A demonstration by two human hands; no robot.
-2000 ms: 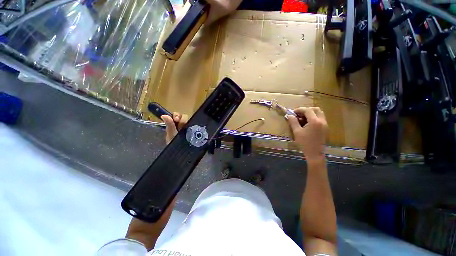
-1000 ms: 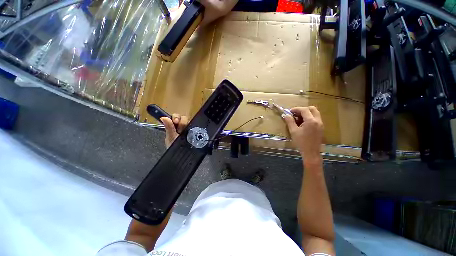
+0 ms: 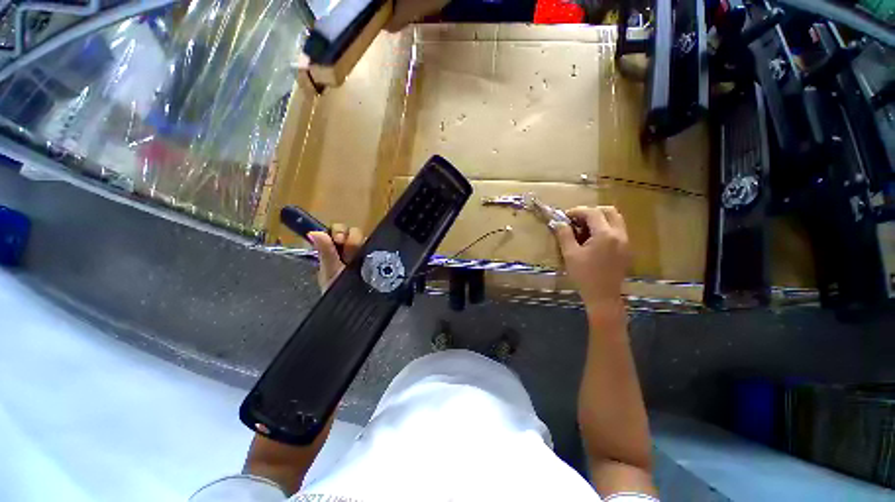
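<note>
My left hand (image 3: 337, 257) holds a long black device housing (image 3: 334, 333) from behind, so most of the hand is hidden. The housing is tilted, with a round silver-grey centre, a keypad-like area at its upper end and a side handle (image 3: 299, 222) projecting left. A thin dark wire lead (image 3: 481, 238) with a pale tip runs right from the housing. My right hand (image 3: 597, 245) pinches a small silver part (image 3: 554, 215) just above the cardboard. Another small silver part (image 3: 505, 201) lies beside it; whether they touch is unclear.
The cardboard sheet (image 3: 510, 98) lies on the rack in front. Several black units (image 3: 738, 211) line its right side. Clear film (image 3: 196, 127) covers the rack at left. Another person's hand holds a black unit (image 3: 343, 34) at the top. A thin wire (image 3: 643, 183) lies on the cardboard.
The unit in the other person's hand has moved up and is tilted differently. My hands and the housing have hardly moved. The view has shifted slightly.
</note>
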